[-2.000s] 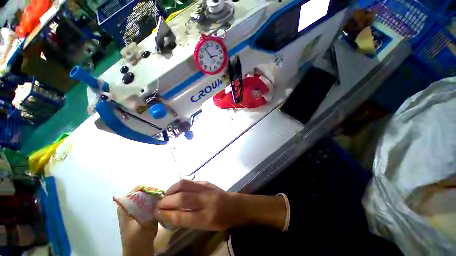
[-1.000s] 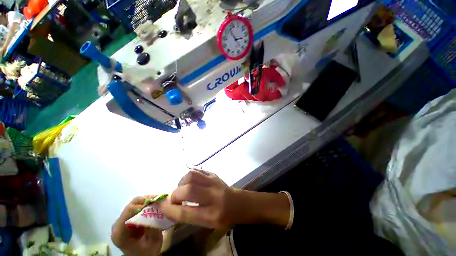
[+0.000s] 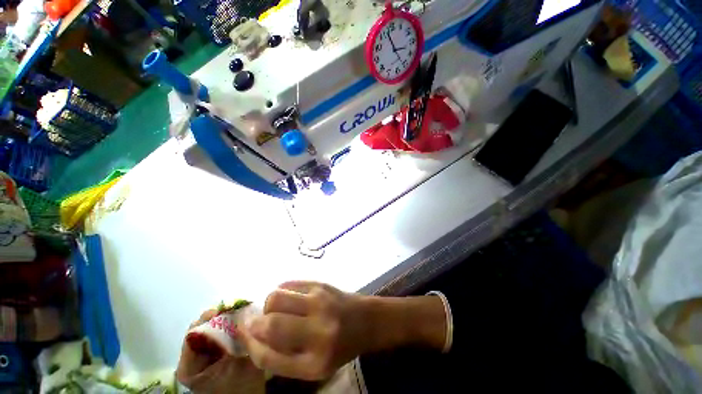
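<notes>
A small sewn workpiece [image 3: 228,329], pale with red print, a green edge and a dark red part at its left end, is held between both hands above the front edge of the white table. My left hand [image 3: 219,373] grips it from below and left. My right hand [image 3: 300,329] pinches its right side with bent fingers, which hide that part. The sewing machine [image 3: 339,108] stands behind, its lit needle area [image 3: 312,173] away from the hands.
A black phone [image 3: 525,137], black snips [image 3: 418,100], a red and white fabric item [image 3: 442,127] and a round clock [image 3: 394,46] are at the machine. A thin thread loop [image 3: 312,252] lies on the table. A white plastic sack [image 3: 654,269] is at right.
The view has shifted, so the machine sits further right. Both hands stay on the workpiece, which has been turned and tilted between the fingers; its dark red part now shows more.
</notes>
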